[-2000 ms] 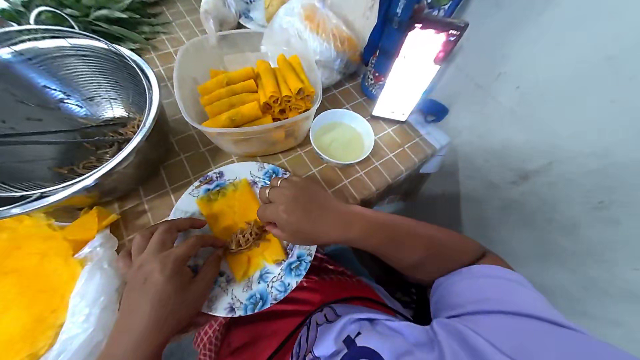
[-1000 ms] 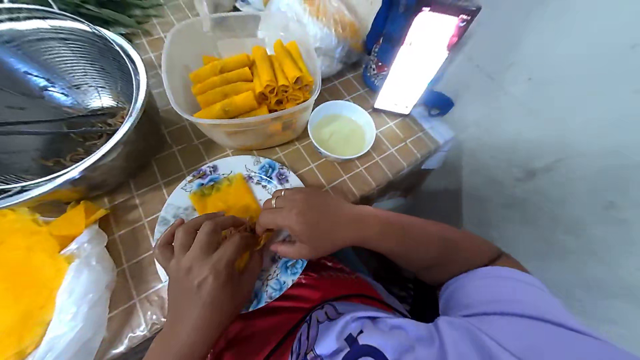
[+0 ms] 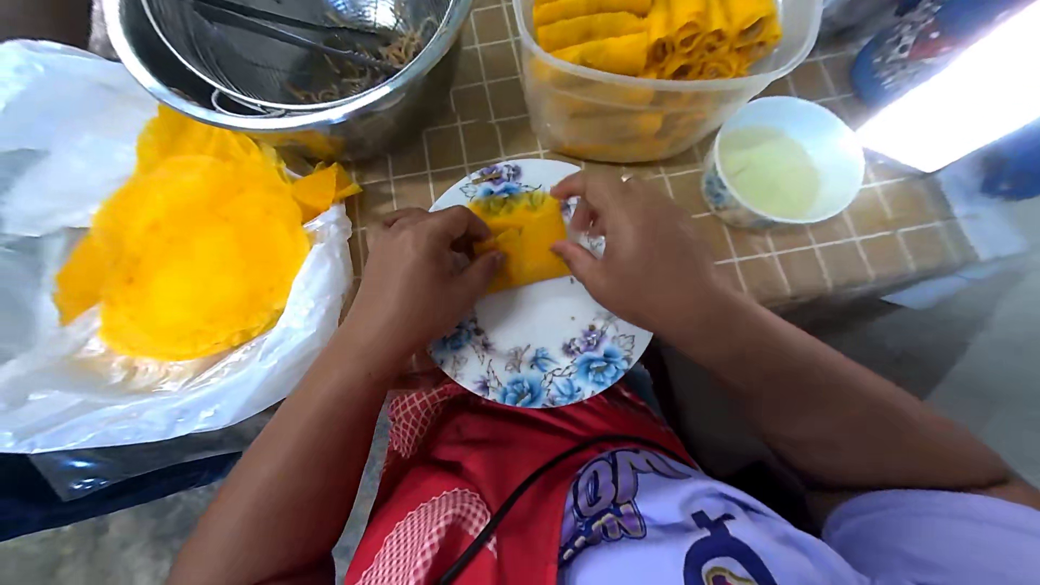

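A folded yellow wrapper (image 3: 530,242) lies on the upper half of a floral plate (image 3: 528,325). My left hand (image 3: 426,268) presses the wrapper's left edge with thumb and fingers. At the opposite edge, the thumb and fingertips of my right hand (image 3: 630,244) touch the wrapper, spread a little apart. No filling shows, as the folds cover it. Left of the plate, a stack of round yellow wrappers (image 3: 199,252) rests on a white plastic bag (image 3: 325,284).
Above the plate stands a plastic container (image 3: 626,122) of yellow rolls (image 3: 601,53). A bowl of pale liquid (image 3: 772,171) is at right, near a bright screen (image 3: 959,89). A steel bowl (image 3: 366,122) at upper left holds tongs (image 3: 284,36) and brown shreds (image 3: 406,45).
The brown filling seen on the open wrapper two seconds ago is now covered by folds. My hands have moved to the wrapper's two sides. The view has shifted.
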